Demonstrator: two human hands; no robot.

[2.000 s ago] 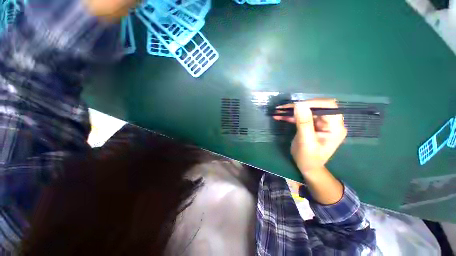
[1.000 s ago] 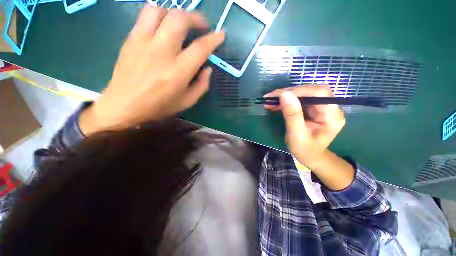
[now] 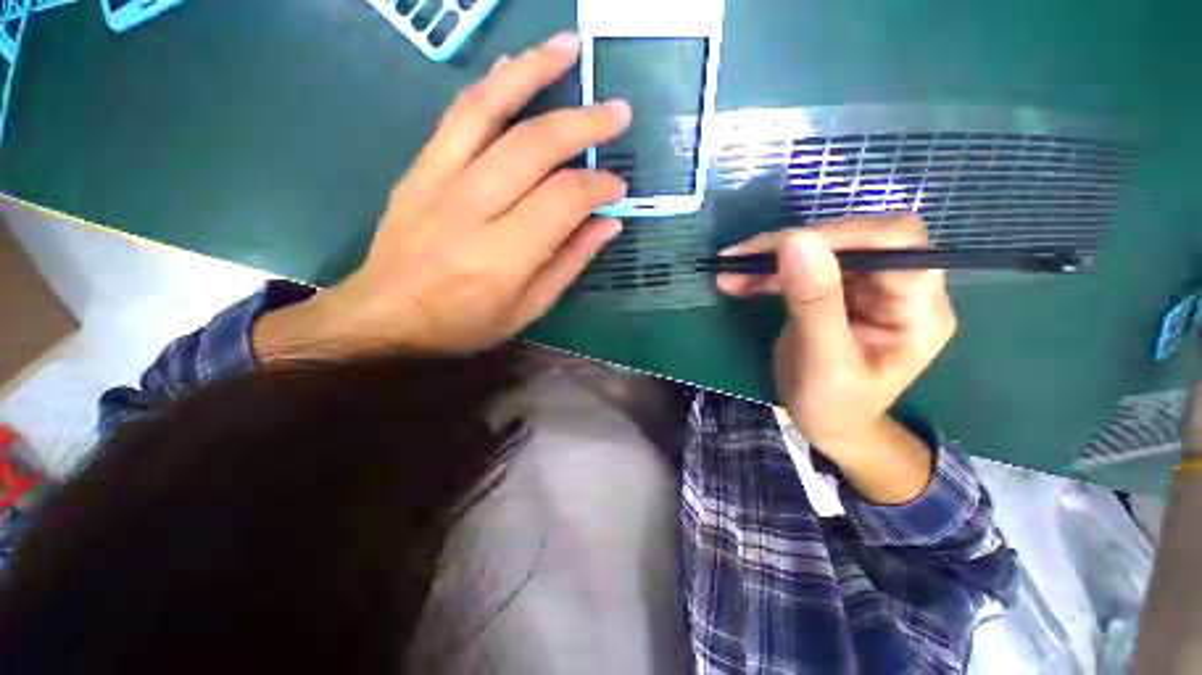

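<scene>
A light-blue plastic housing point(image 3: 709, 125) with a large screen window lies upright in view over the left part of the clear backing sheet point(image 3: 758, 121). The fingertips of my left hand point(image 3: 481, 218) rest on its left edge. My right hand point(image 3: 863, 310) holds slim black tweezers point(image 3: 975, 260) like a pen, tips pointing left, just right of the housing's lower end. Dark adhesive strips point(image 3: 1002, 185) lie in close rows on the sheet. Whether the tweezer tips hold a strip cannot be told.
Other light-blue housings lie at the top left point(image 3: 442, 24) and far left. A small blue housing point(image 3: 1177, 326) is at the right edge, above a spare strip sheet point(image 3: 1136, 429). Part of another person's arm point(image 3: 1177, 554) shows at the lower right. Red items are at the lower left.
My left hand has come from the housing pile with a housing, which now stands straighter in view over the sheet. My right hand has moved slightly right, still holding the tweezers.
</scene>
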